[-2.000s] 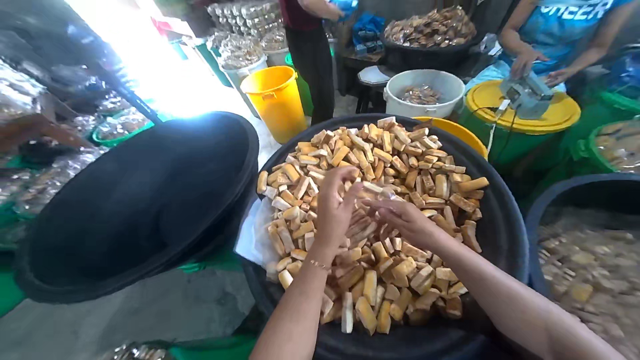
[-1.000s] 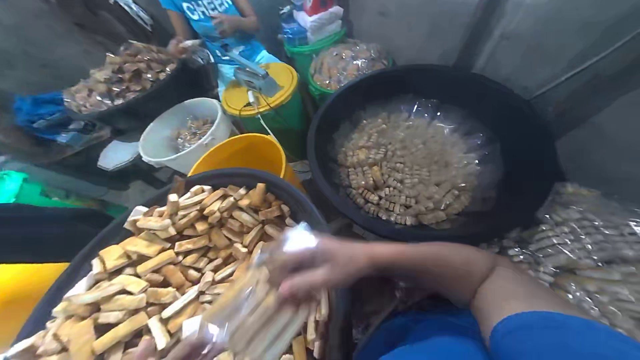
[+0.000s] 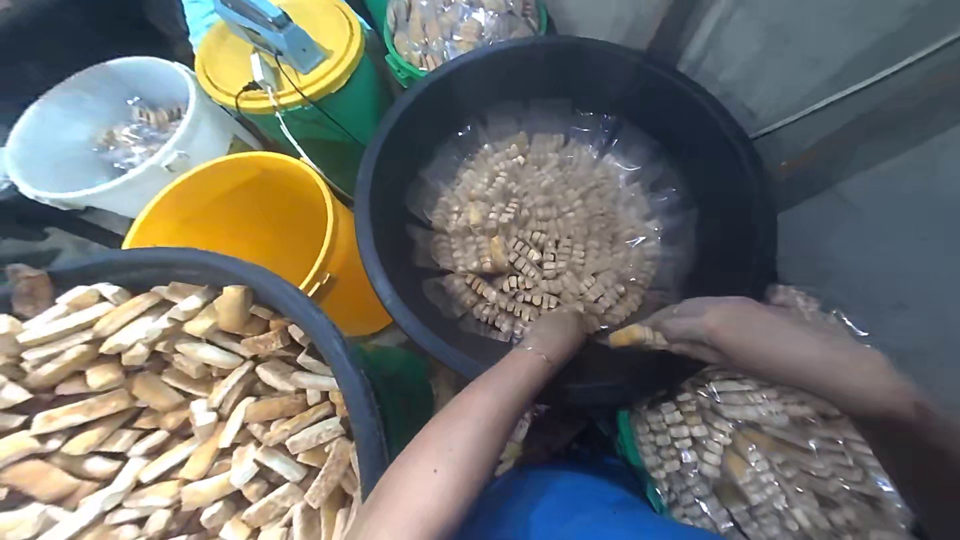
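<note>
A large black tub [image 3: 570, 56] holds many clear plastic bags of bread-like sticks [image 3: 547, 217], arranged in a ring. My left hand [image 3: 559, 334] reaches over the tub's near rim and touches the bags at the near side; its fingers are hidden. Just to its right, my right hand [image 3: 697, 322] is closed around a bag of sticks [image 3: 637, 336], whose yellowish end pokes out past the fingers. Loose tan sticks [image 3: 165, 405] fill another black tub [image 3: 360, 397] at the lower left.
A yellow bucket [image 3: 240, 210], a white bucket [image 3: 97, 127] with small bags, and a green bucket with a yellow lid [image 3: 330, 67] bearing a blue sealing device [image 3: 270, 30] stand left. More bagged sticks lie in green containers at the top [image 3: 465, 34] and lower right [image 3: 765, 465]. A wall is right.
The view has swung right. My hands have gone from the loose sticks to the tub of bags. A filled bag was between my hands over the loose sticks one second ago.
</note>
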